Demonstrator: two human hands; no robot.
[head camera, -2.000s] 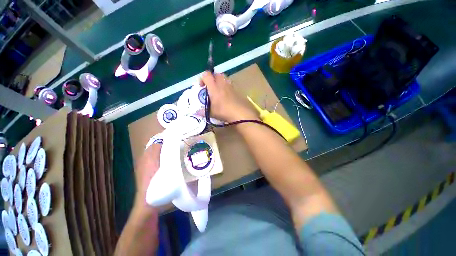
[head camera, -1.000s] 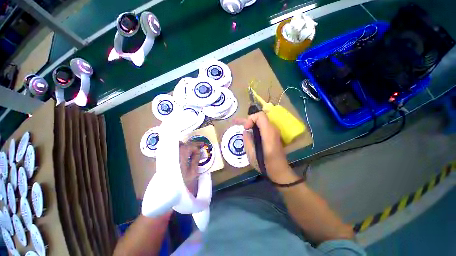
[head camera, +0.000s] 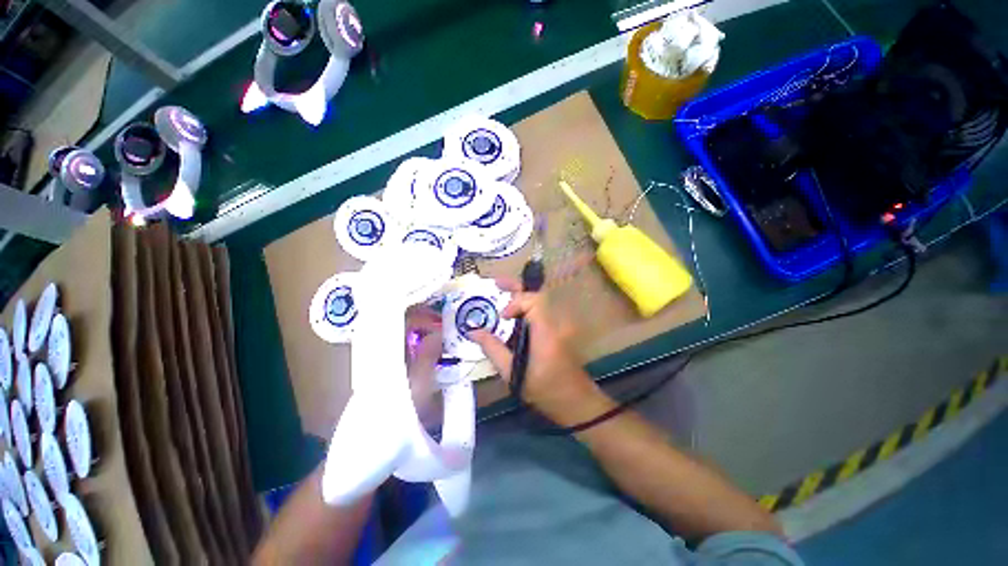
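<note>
A white headphone (head camera: 381, 387) lies in front of me, its band crossing over my left hand. A speaker plate (head camera: 476, 317) with a dark ringed centre is at the near ear cup, over its open face. My left hand (head camera: 424, 352) holds the headphone at the cup's left side, partly hidden by the band. My right hand (head camera: 538, 345) holds the black soldering iron (head camera: 520, 352), tip pointing up and away, and its thumb and fingers touch the plate's right side. Other speaker plates (head camera: 454, 188) lie clustered on the cardboard mat (head camera: 304, 387).
A yellow squeeze bottle (head camera: 643, 269) lies on the mat's right side. Beyond are an amber ring (head camera: 650, 91) with white tissue and a blue basket (head camera: 790, 269) holding black equipment. Headphones (head camera: 298, 100) stand on the green conveyor. Stacked cardboard (head camera: 182, 387) with white discs is left.
My right hand has come back from the far side of the cluster with the iron. The plate right of the cup is now at the cup's face. My left hand has moved to the cup.
</note>
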